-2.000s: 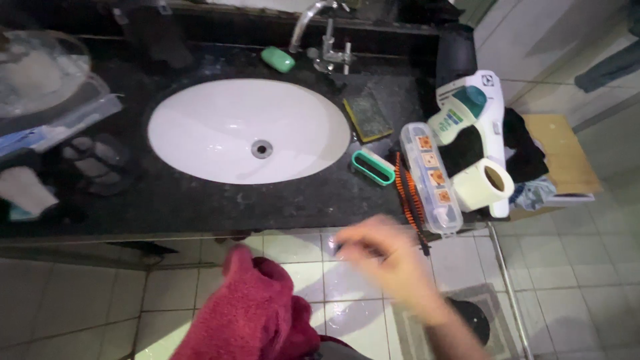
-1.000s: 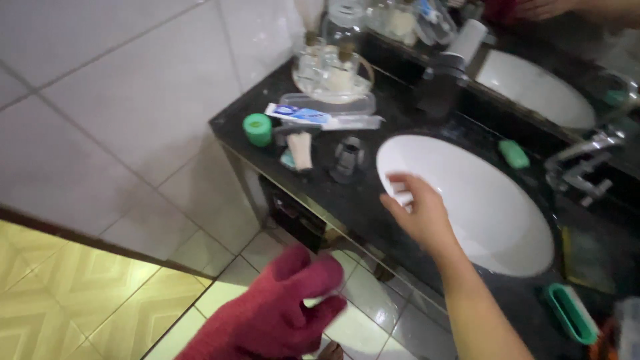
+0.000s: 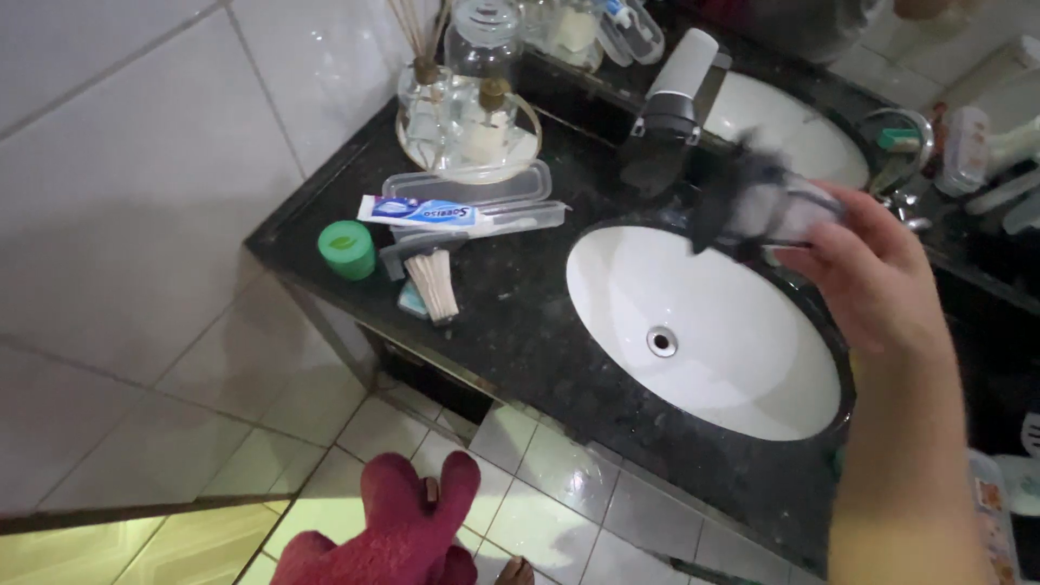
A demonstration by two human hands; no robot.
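Note:
My right hand (image 3: 873, 268) is raised over the back right of the white oval sink (image 3: 699, 341), its fingers closed on a blurred black-and-grey object (image 3: 780, 211) whose kind I cannot make out. At the lower left, a dark red fluffy cloth (image 3: 382, 536) covers my left hand, so its fingers are hidden. On the black stone counter (image 3: 520, 325) left of the sink are a toothpaste tube (image 3: 422, 211), an opened clear plastic case (image 3: 520, 219), a fanned bundle of pale sticks (image 3: 435, 284) and a green round container (image 3: 347, 250).
A round tray (image 3: 508, 169) with glass bottles and a reed diffuser (image 3: 426, 106) stands in the back corner. A grey-and-black item with a white upper part (image 3: 674, 97) stands against the mirror. At the lower right edge lies a clear lidded box (image 3: 993, 512). Tiled wall borders the left.
The dark object that stood left of the sink one second ago is now in my right hand, raised over the sink's back edge. The view has swung left since two seconds ago.

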